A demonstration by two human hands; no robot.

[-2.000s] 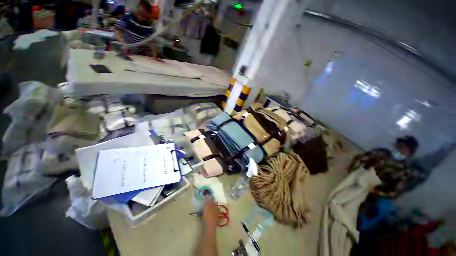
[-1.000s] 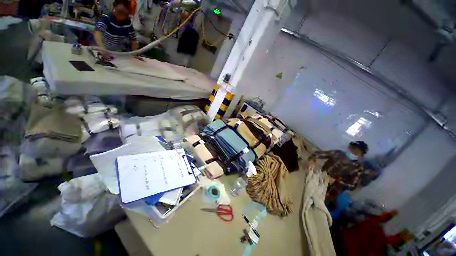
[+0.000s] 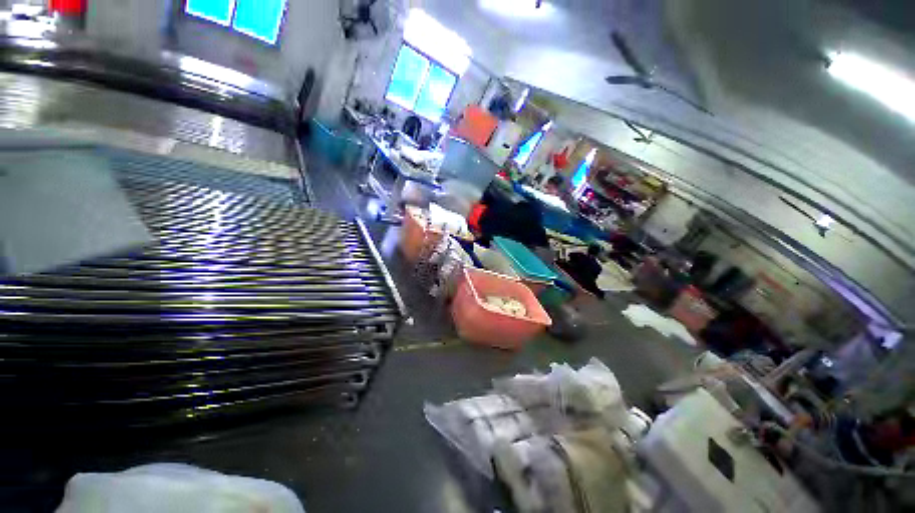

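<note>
No hand of mine is in the picture. Nearest on the left is a rack of long shiny metal tubes (image 3: 241, 291) in parallel rows, their ends near the middle of the view. A pale blue-grey flat piece (image 3: 65, 208), cloth or board, I cannot tell which, lies over the tubes at the far left. A white bundle or bag (image 3: 176, 491) is cut off by the bottom edge.
A pink bin (image 3: 497, 313) with pale contents stands on the grey floor (image 3: 401, 401), a green bin (image 3: 524, 261) behind it. Wrapped bundles (image 3: 542, 426) lie at the lower middle, beside a pale table (image 3: 712, 451) at the lower right.
The view has swung left, away from the worktable with clipboard, scissors and bundles, to the tube rack and bins. My hand, over the tape roll two seconds ago, is out of view.
</note>
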